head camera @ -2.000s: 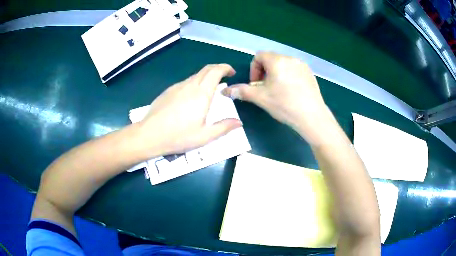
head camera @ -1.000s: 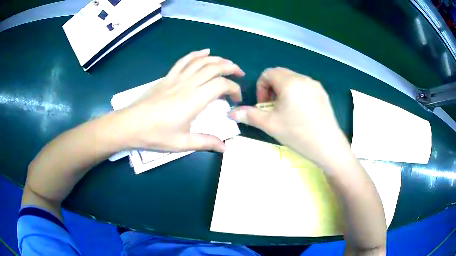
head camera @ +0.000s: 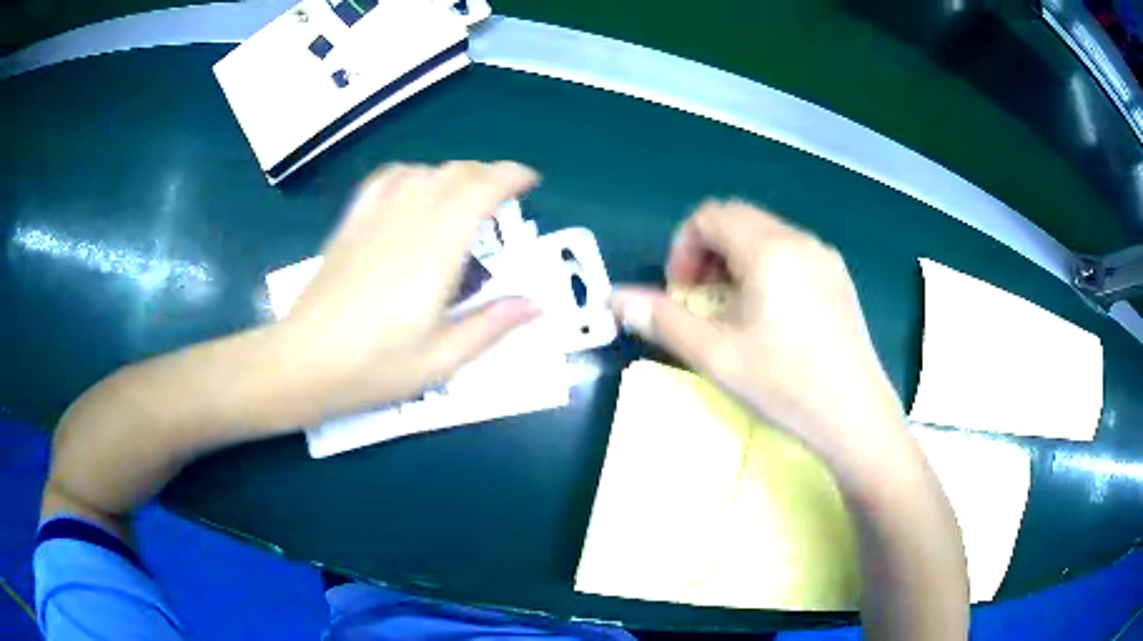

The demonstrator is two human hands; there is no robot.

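Observation:
White printed cards with dark cut-outs and hanger holes lie in an uneven stack (head camera: 439, 403) on the bench. My left hand (head camera: 407, 276) is spread over them, blurred, with thumb and fingers apart. It covers much of the stack; whether it grips a card is unclear. The end with the hanger hole points towards my right hand. My right hand (head camera: 777, 319) is just right of the cards. Its fingers are curled around a small pale yellowish thing (head camera: 704, 298), perhaps folded paper. Its thumb tip is by the card's end.
Another stack of printed cards (head camera: 282, 107) lies at the upper left, against the metal rail (head camera: 702, 94). A large cream sheet (head camera: 677, 501) lies near the front edge, partly under my right forearm. More cream sheets (head camera: 1009, 357) lie at the right. The green conveyor is beyond the rail.
My left hand has moved left and uncovered the card's hanger-hole end. My right hand has moved slightly right and down, still with the small pale thing. The view has shifted slightly.

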